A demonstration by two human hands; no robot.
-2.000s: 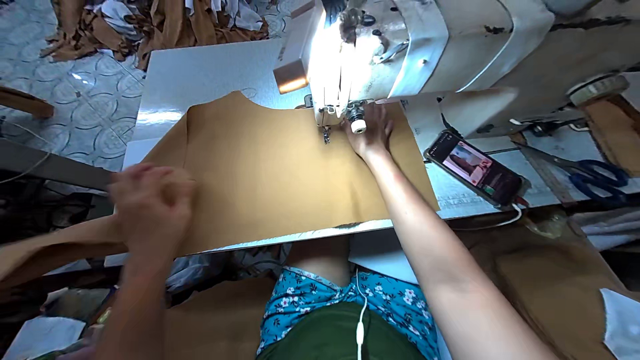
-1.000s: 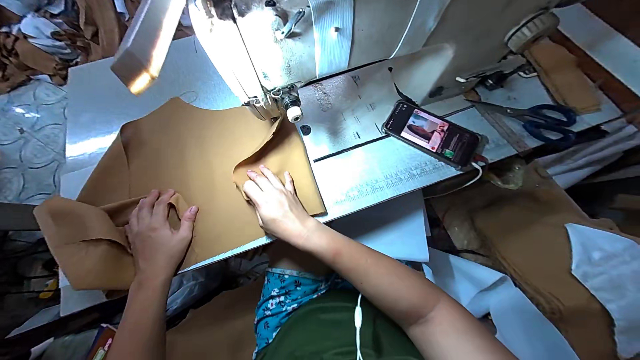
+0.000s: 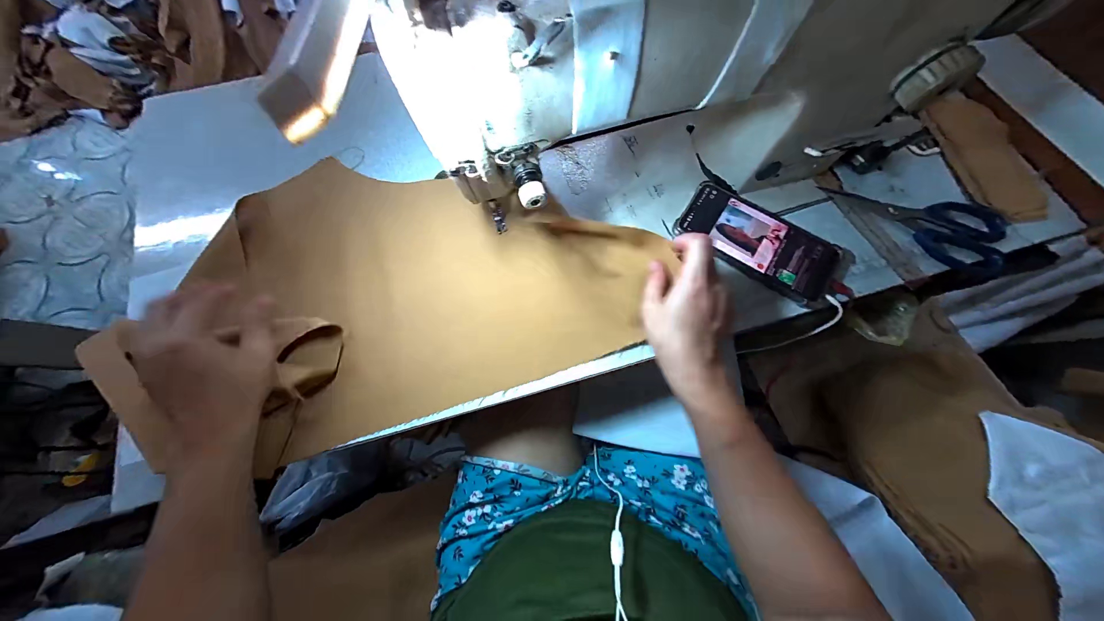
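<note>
A tan fabric piece (image 3: 414, 293) lies over the sewing table, its right part under the presser foot (image 3: 498, 217) of a white sewing machine (image 3: 690, 52). My right hand (image 3: 690, 302) pinches the fabric's right edge between thumb and fingers, beside the phone. At the left, my left hand (image 3: 207, 345) is blurred over a folded, bunched part of the fabric; whether its fingers grip the cloth cannot be told. Near that hand the cloth curls into an open loop.
A lit lamp (image 3: 315, 69) hangs left of the machine head. A phone (image 3: 759, 241) with a white cable and blue-handled scissors (image 3: 957, 228) lie on the right of the table (image 3: 190, 155). Tan fabric pieces (image 3: 897, 448) are stacked at lower right; scraps (image 3: 95, 60) lie at upper left.
My right hand has moved right from the fold near the machine head, and the cloth's right part now spreads toward the phone. My left hand has shifted left over the bunched cloth.
</note>
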